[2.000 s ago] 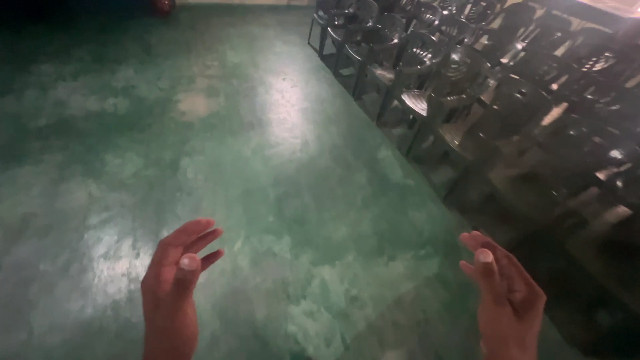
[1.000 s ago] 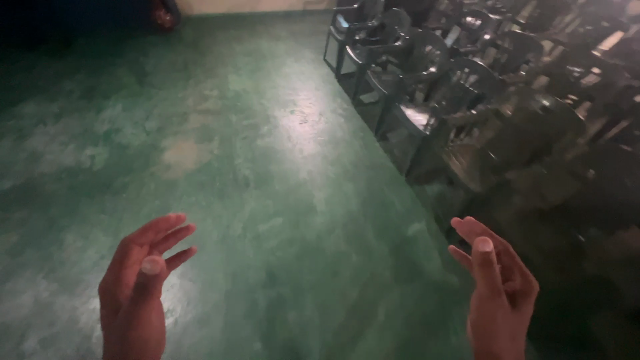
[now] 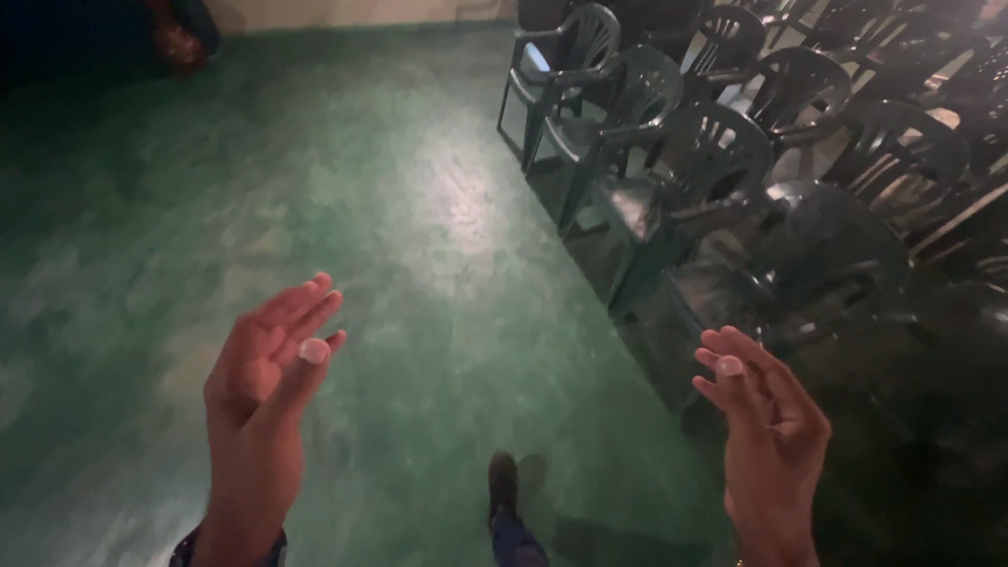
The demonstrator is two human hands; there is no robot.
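My left hand (image 3: 272, 394) is raised above the green floor (image 3: 378, 346) at the lower left, its fingers curved and apart, holding nothing. A dark patterned sleeve cuff shows at its wrist. My right hand (image 3: 764, 429) is held up at the lower right in a like curved pose, also with nothing in it. It appears in front of the dark area beside the nearest plastic chairs, touching none of them. Between the two hands, low in the view, a dark shoe (image 3: 502, 482) and a trouser leg show on the floor.
Rows of dark plastic armchairs (image 3: 701, 150) fill the right side, their edge running diagonally toward the far wall (image 3: 354, 12). A pale object (image 3: 535, 57) lies on the farthest chair in the near row. A reddish, blurred object (image 3: 179, 46) stands by something dark at the upper left.
The far wall and the chairs sit lower in the view, which has shifted. A shoe and trouser leg have come into sight at the bottom. Both hands stay raised and empty.
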